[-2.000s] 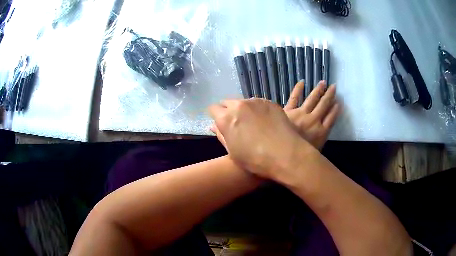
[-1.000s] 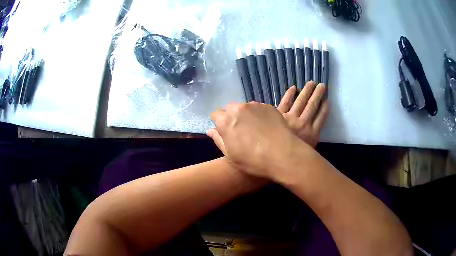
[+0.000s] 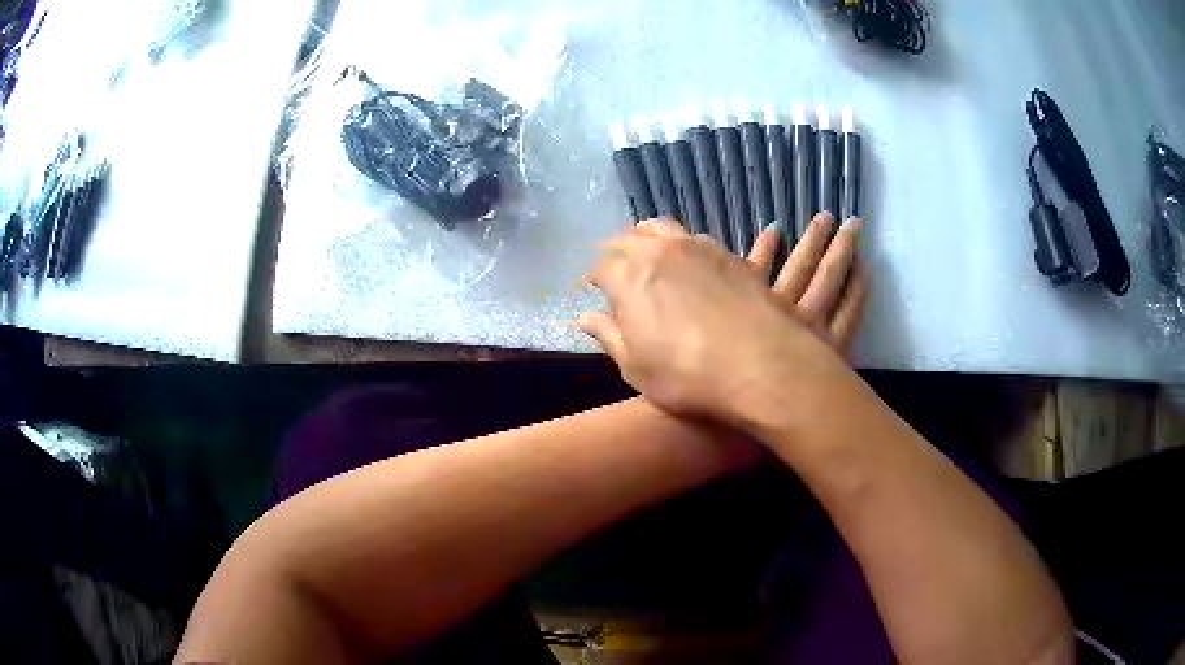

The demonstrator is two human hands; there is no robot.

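Several dark grey tubes (image 3: 734,182) with white tips lie side by side in a row, tips pointing away from me. My arms are crossed. My left hand (image 3: 821,279) lies palm down over the near ends of the tubes at the right, fingers spread. My right hand (image 3: 695,305) crosses above my left arm at the near left ends, fingers loosely bent, thumb apart, nothing visible between them. The near tube ends are hidden under the hands. A bagged black coil (image 3: 429,156) lies left of the row.
A black cable bundle with a block (image 3: 1072,208) lies at right, beside a partly cut-off bagged bundle (image 3: 1170,221). A thin black cable coil (image 3: 890,24) is at the far edge. More dark tubes (image 3: 59,221) lie at far left. White foam (image 3: 390,292) covers the table.
My right hand has shifted slightly right and away from me, covering more of the left tubes' near ends; its fingers are blurred. My left hand remains at the right tubes.
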